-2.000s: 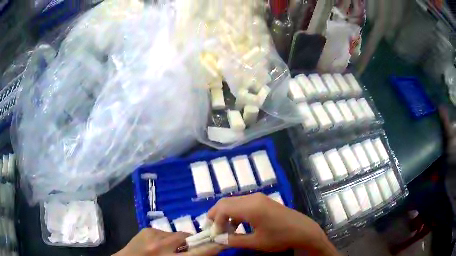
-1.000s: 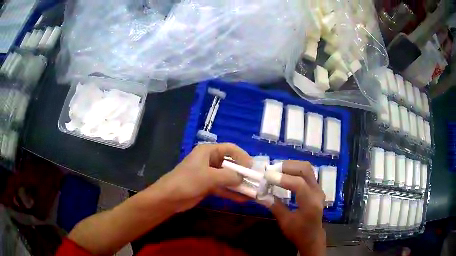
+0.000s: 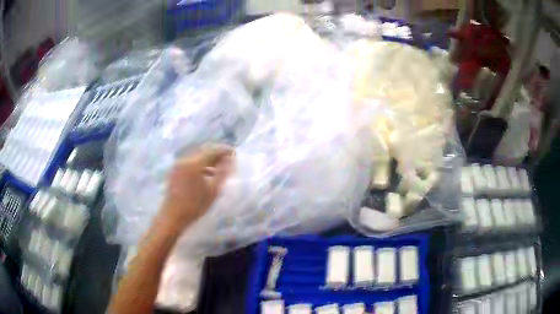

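My left hand (image 3: 198, 179) is blurred and reaches over the large clear plastic bag (image 3: 295, 159), its fingers curled near the bag's surface. I cannot tell whether it holds anything. My right hand is not in view. The blue tray (image 3: 302, 262) lies at the bottom centre, cut off by the lower edge. A bare rod frame (image 3: 275, 270) lies in its left end. Several white block units (image 3: 363, 265) stand in its upper row, and more show in the lower row.
The tub of white pieces (image 3: 180, 283) is partly behind my left forearm. An open bag of cream blocks (image 3: 402, 132) lies behind the tray. Clear blister trays of white blocks (image 3: 494, 211) are at right, others (image 3: 58, 230) at left. A white ribbed panel (image 3: 42, 132) lies far left.
My left hand has left the blue tray and moved up and left over the bag. My right hand and the white part both hands were handling are out of view. The camera view has shifted upward.
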